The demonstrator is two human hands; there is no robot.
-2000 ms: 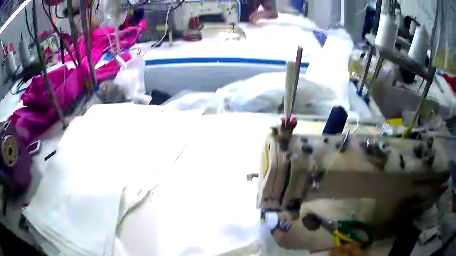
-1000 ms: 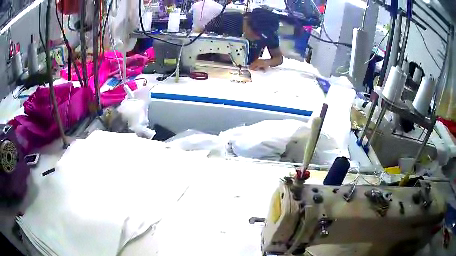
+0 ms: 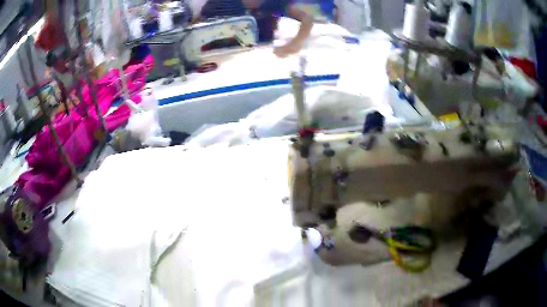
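White fabric panels [image 3: 198, 198] lie in a broad layered pile left of the sewing machine, with stepped edges at the lower left. A folded white piece [image 3: 279, 285] lies near the front edge. The cream, stained machine arm [image 3: 408, 174] stands at the right; its needle area [image 3: 318, 238] is blurred beside the fabric. Scissors with green and yellow handles [image 3: 411, 247] lie on the machine bed, below the arm. My left hand is not in view. A small skin-toned blur at the bottom edge, below the scissors, may be part of my right hand; its state cannot be made out.
A flat dark rectangle [image 3: 477, 250] lies right of the scissors. Magenta fabric [image 3: 78, 129] is heaped at left behind thin poles. White cloth [image 3: 300, 111] fills a trough behind the table. White thread cones [image 3: 417, 23] stand at back right. A person's arm [image 3: 297, 33] is at the opposite station.
The view has tipped up, then down again. The scissors, out of view one second ago, show again, with no hand clearly at their handles. The person opposite is now cut off by the top edge.
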